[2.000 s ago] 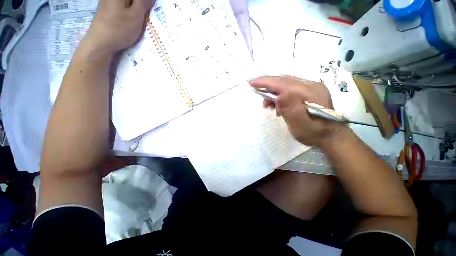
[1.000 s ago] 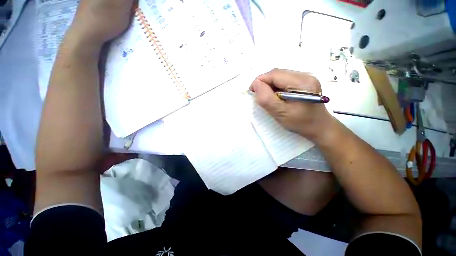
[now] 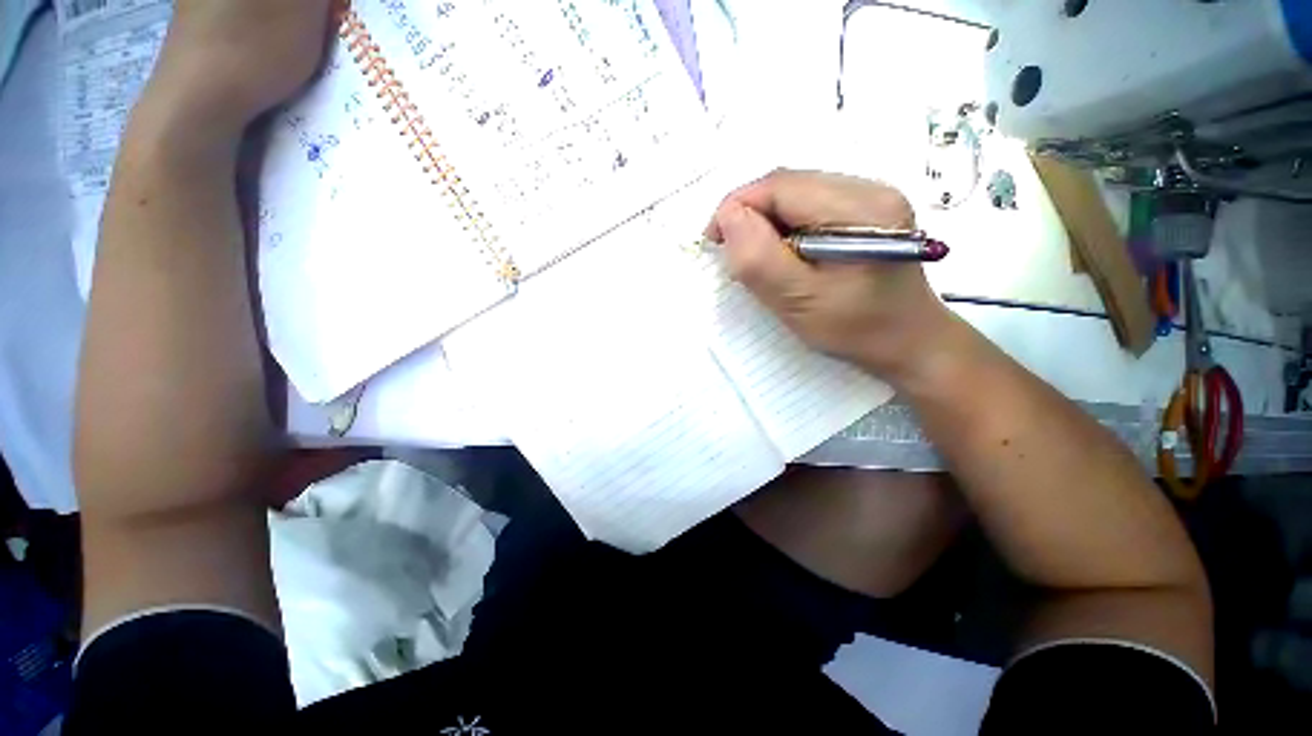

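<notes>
My right hand (image 3: 827, 266) holds a silver pen (image 3: 871, 247) with a dark red end, its tip side low at the lined paper (image 3: 655, 460). The paper is white with a crease and overhangs the table's front edge. A spiral notebook (image 3: 576, 158) with a copper-orange coil and blue handwriting lies open beside it. My left hand (image 3: 259, 58) rests over the notebook's upper left, cut off by the top edge; its fingers are mostly out of the picture, and whether it grips anything cannot be told.
Printed forms (image 3: 108, 94) lie at the left. A white sewing machine (image 3: 1151, 72) stands upper right. A tan strip (image 3: 1101, 259) and orange-red scissors (image 3: 1201, 431) lie at the right. A ruler strip (image 3: 892, 436) runs along the front edge. A crumpled white bag (image 3: 377, 575) is below the table.
My right hand has moved slightly up and left, the pen now pointing down at the paper instead of tilted towards the machine. The notebook and left arm appear shifted left in view.
</notes>
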